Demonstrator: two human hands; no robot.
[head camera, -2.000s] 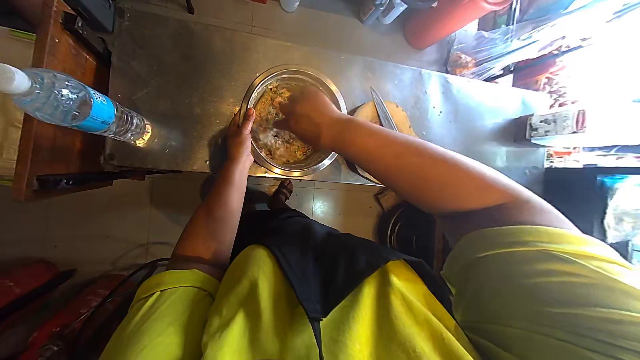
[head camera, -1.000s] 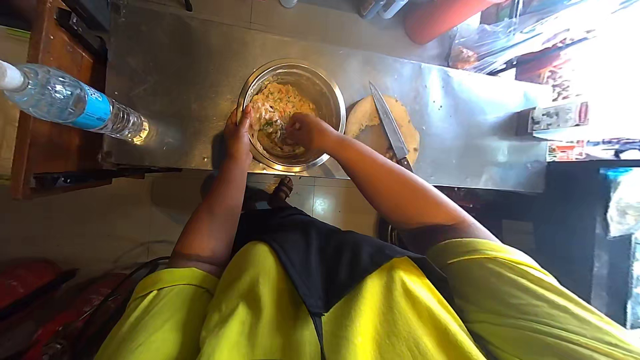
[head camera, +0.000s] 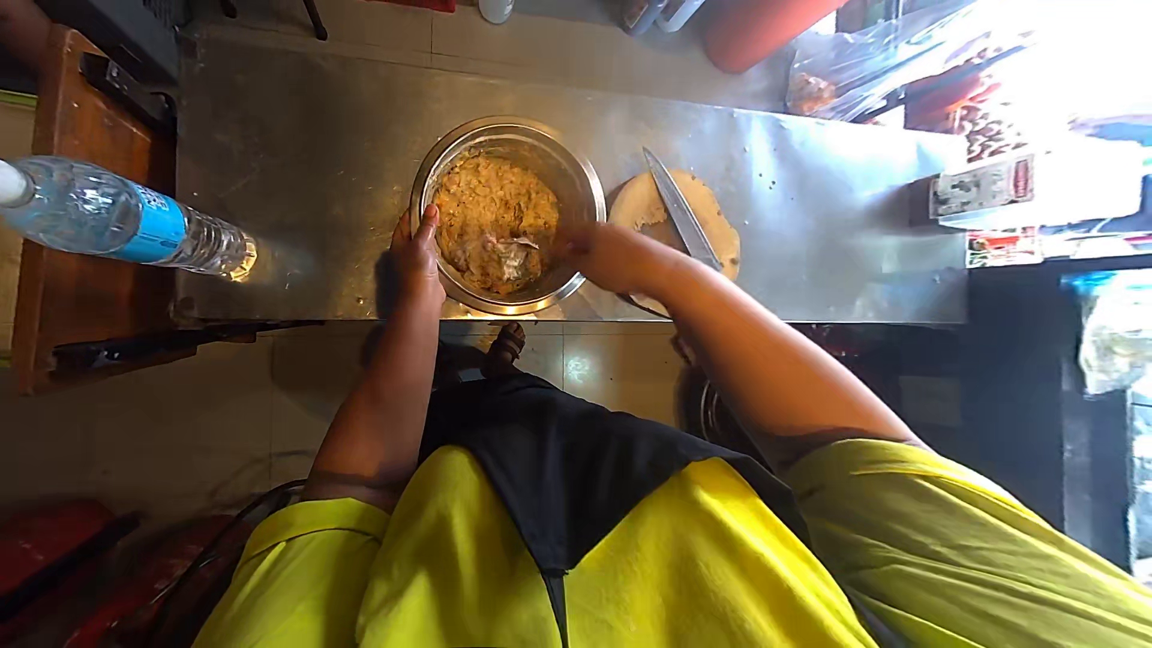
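Note:
A round stainless steel bowl stands near the front edge of the metal table. Inside it lies an orange-brown, wet food mixture, with a paler, shiny patch toward the near side. My left hand grips the bowl's left rim, thumb over the edge. At the bowl's right rim is my right hand, blurred, its fingers reaching inward; whether they hold anything cannot be told. Right of the bowl a kitchen knife lies across a round wooden cutting board, partly behind my right wrist.
On the left a clear plastic bottle with a blue label extends over the metal table beside a wooden piece of furniture. A carton sits at the table's right end. Plastic bags are at the back right.
My right hand has moved from within the bowl to its right rim. The mixture is spread differently in the bowl. My left hand stays on the left rim.

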